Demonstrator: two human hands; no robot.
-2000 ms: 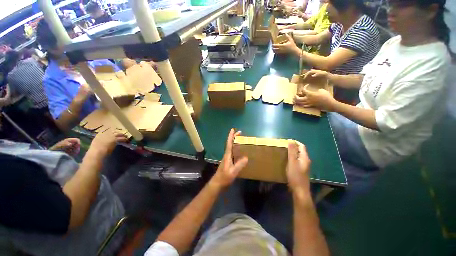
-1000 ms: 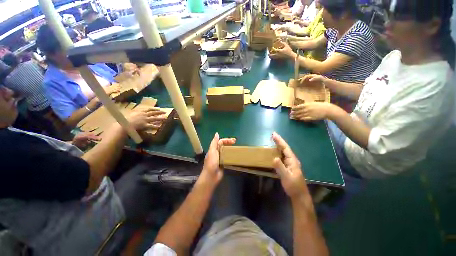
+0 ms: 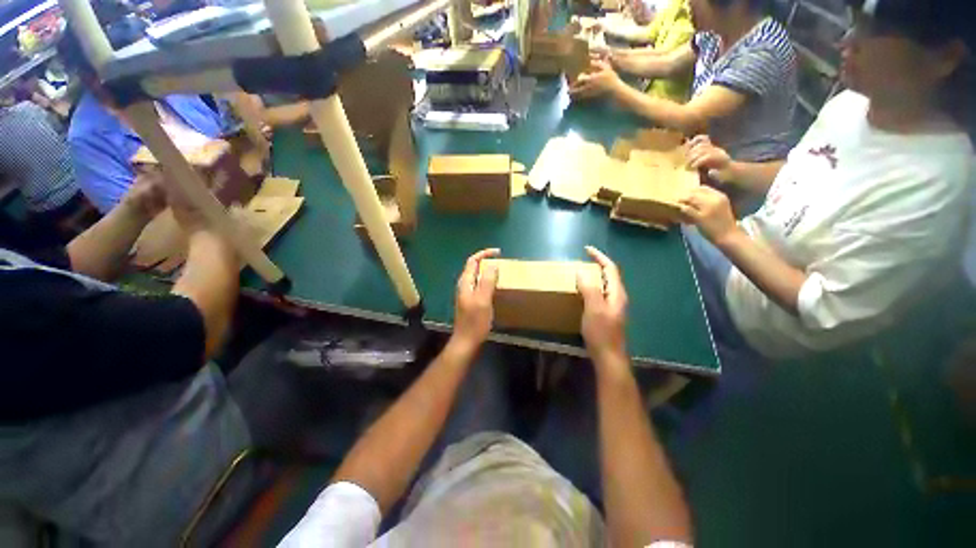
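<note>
A closed plain brown tuck-top carton (image 3: pixel 538 294) is at the near edge of the green bench, its long side facing me. My left hand (image 3: pixel 475 298) grips its left end and my right hand (image 3: pixel 603 304) grips its right end, thumbs near the top edge. The carton's underside is hidden, so I cannot tell if it rests on the bench.
A closed brown box (image 3: pixel 469 183) stands mid-bench, with a flat blank (image 3: pixel 567 169) beside it. A person at right holds a partly folded box (image 3: pixel 655 188). Cream rack posts (image 3: pixel 364 198) stand at left. People at left handle boxes near brown blanks (image 3: pixel 269 211).
The carton has gone from being held tilted at the bench edge to a level position slightly further forward, both hands still on its ends. The person at right has lowered their box's upright panel.
</note>
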